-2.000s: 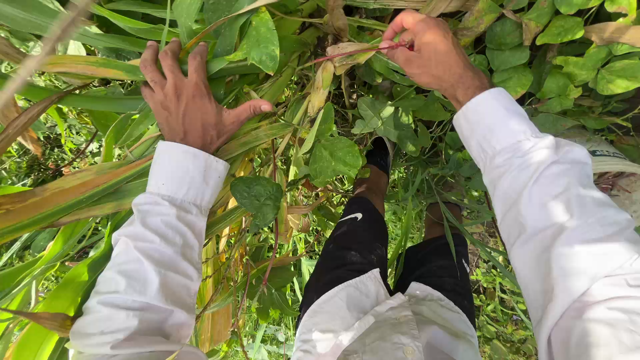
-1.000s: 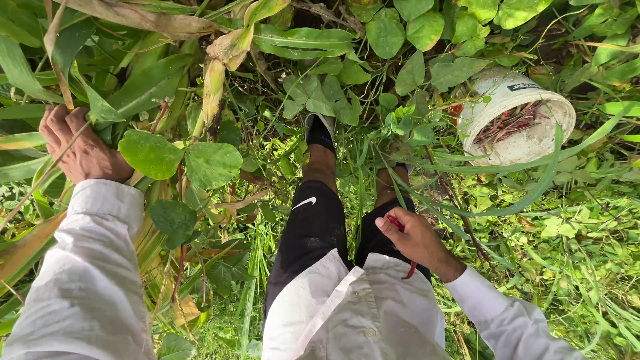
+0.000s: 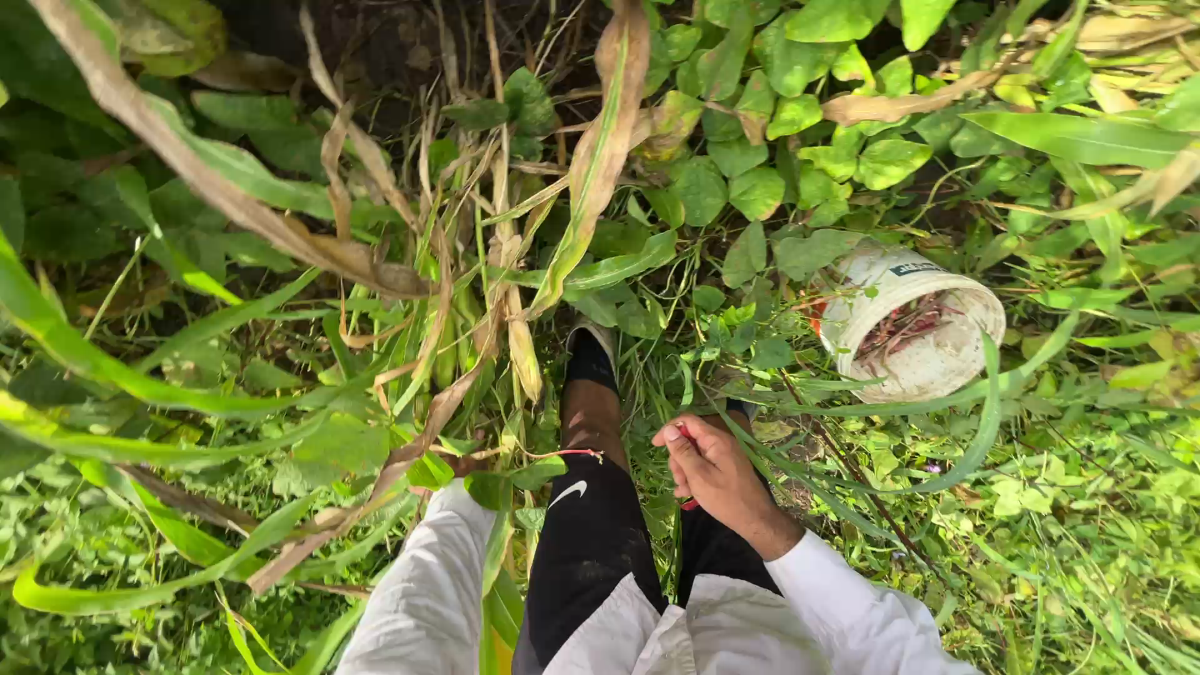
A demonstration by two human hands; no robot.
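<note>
My right hand [image 3: 717, 469] is closed around a red bean pod [image 3: 690, 504], whose ends show at the fingertips and below the palm, in front of my right thigh. My left hand [image 3: 457, 461] is mostly hidden behind leaves at the end of the white sleeve; its fingers cannot be made out. Just right of it, a thin red pod [image 3: 572, 454] hangs on a vine over my left knee. A white plastic bucket [image 3: 923, 361] lies tilted among the plants at the right, with several dry reddish pods [image 3: 905, 328] inside.
Drying maize stalks with a husked ear [image 3: 523, 352] stand ahead of my left foot. Long maize leaves [image 3: 216, 398] arch across the left side. Broad-leaved bean plants [image 3: 750, 169] grow beyond my feet. A long grass blade [image 3: 989, 422] crosses in front of the bucket.
My right hand has come down from the vines to my thigh, holding red pod material. My left hand has gone from open view on the leaves to behind foliage. The view has shifted.
</note>
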